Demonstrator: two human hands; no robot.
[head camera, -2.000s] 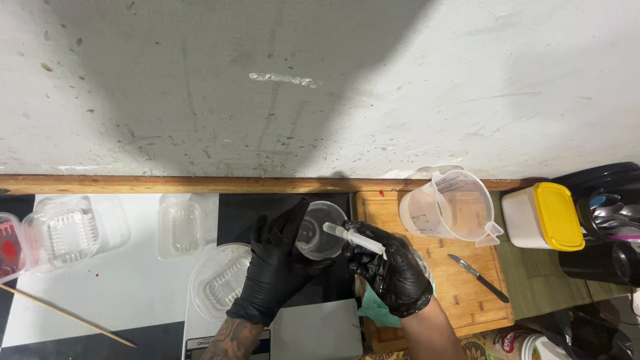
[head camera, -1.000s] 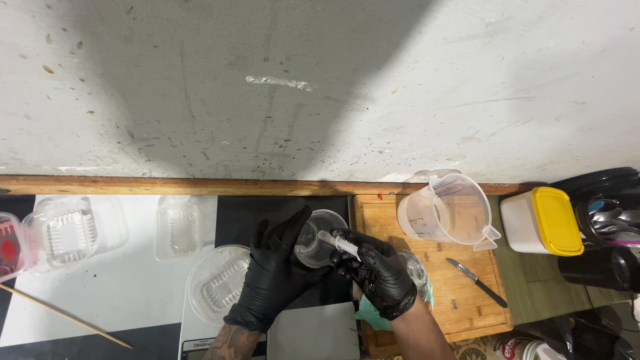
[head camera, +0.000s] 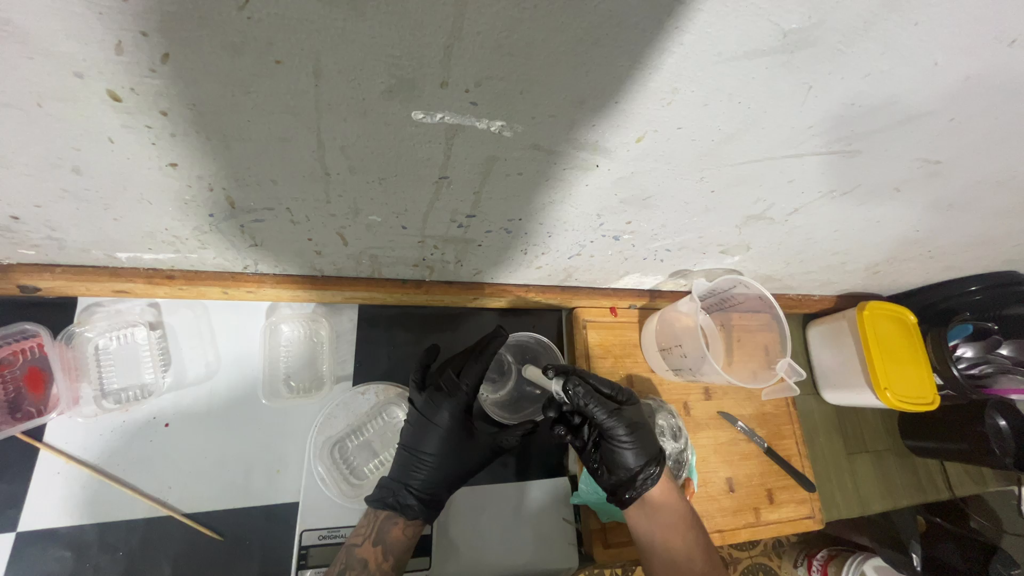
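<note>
My left hand (head camera: 448, 424), in a black glove, grips the side of a clear plastic cup (head camera: 522, 352), which tilts so that its inside shows. In my gloved right hand (head camera: 604, 428) is a translucent syringe-like tube (head camera: 538, 376), its end over the cup's mouth; the fingers hide the rest of it. Below and left of my left hand, a clear plastic container (head camera: 364, 436) lies on a round plate over a kitchen scale (head camera: 306, 532). Beside my right hand, clear crumpled plastic (head camera: 672, 440) and a green cloth or bag (head camera: 596, 500) rest on the wooden cutting board (head camera: 712, 504).
On the board are a measuring jug (head camera: 668, 340) and a black-handled knife (head camera: 768, 452). A yellow-lidded box (head camera: 900, 356) and a holder of spoons (head camera: 980, 352) stand right. Clear containers (head camera: 296, 356), one with red contents (head camera: 32, 380), and a wooden stick (head camera: 120, 482) lie left. The wall (head camera: 512, 144) rises behind.
Two seconds ago the tube showed at greater length across the cup's mouth; now my right hand covers more of it. My left hand still holds the cup.
</note>
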